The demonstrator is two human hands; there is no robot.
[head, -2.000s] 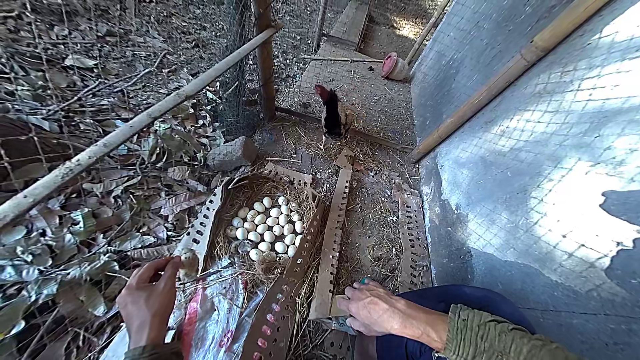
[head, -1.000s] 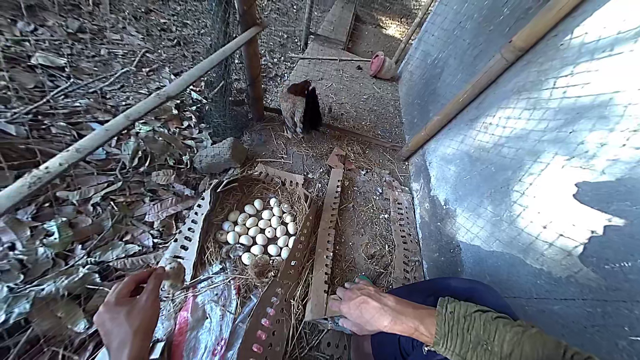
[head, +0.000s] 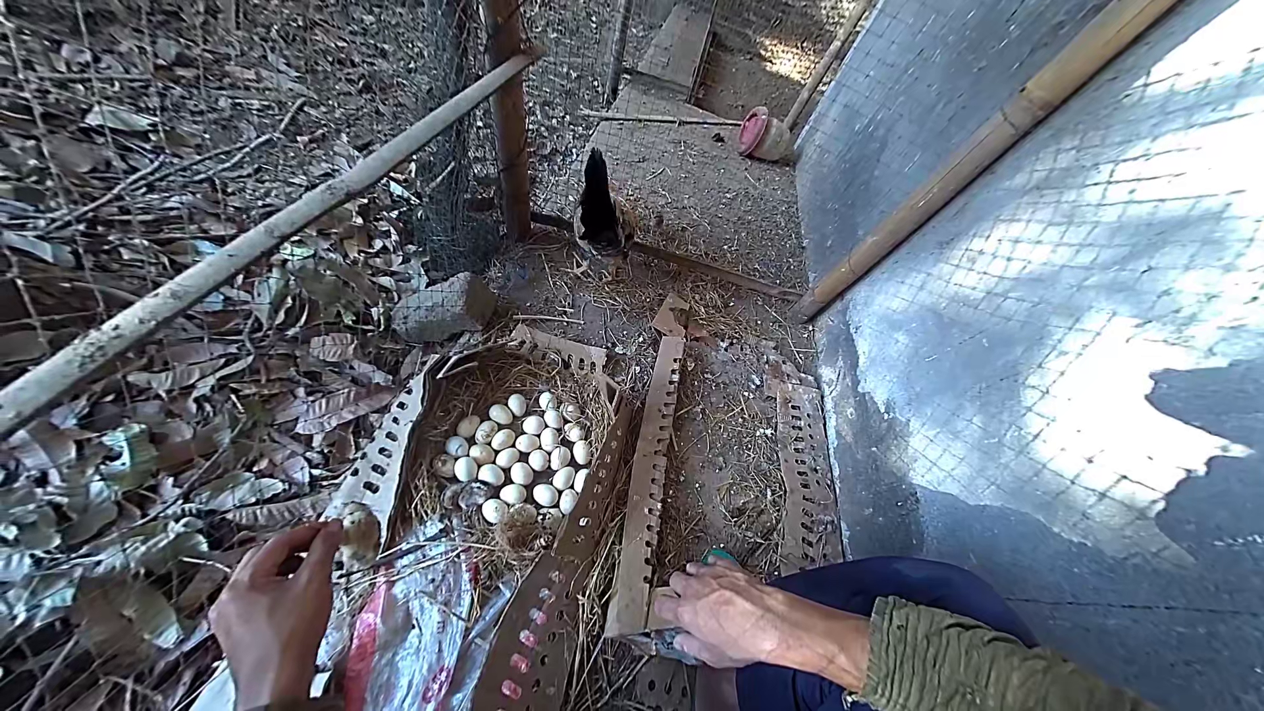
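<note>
Between the thumb and fingertips of my left hand [head: 276, 602] is a small, fluffy, pale brown thing, apparently a chick [head: 359, 534], held beside the nest's left edge. Many whitish eggs [head: 509, 457] lie in the straw nest [head: 583, 393], with small fluffy shapes, perhaps chicks, at their lower edge. Perforated cardboard strips [head: 385, 449] border the nest. My right hand [head: 726, 612] closes on the near end of a long perforated cardboard piece [head: 654, 464]; something teal shows by its fingers. A chicken [head: 600, 217] with a raised black tail is beyond the nest.
A slanting pole [head: 267, 227] and wire mesh run along the left, over dry leaves. A grey block [head: 444, 308] lies behind the nest. At right are a wall [head: 948, 395] and a bamboo pole [head: 987, 153]. A pink-rimmed pot [head: 767, 135] lies at the back.
The chicken's red head and dark front showed two seconds ago; now its raised tail shows. My left hand still holds the small fluffy thing, and my right hand remains at the cardboard.
</note>
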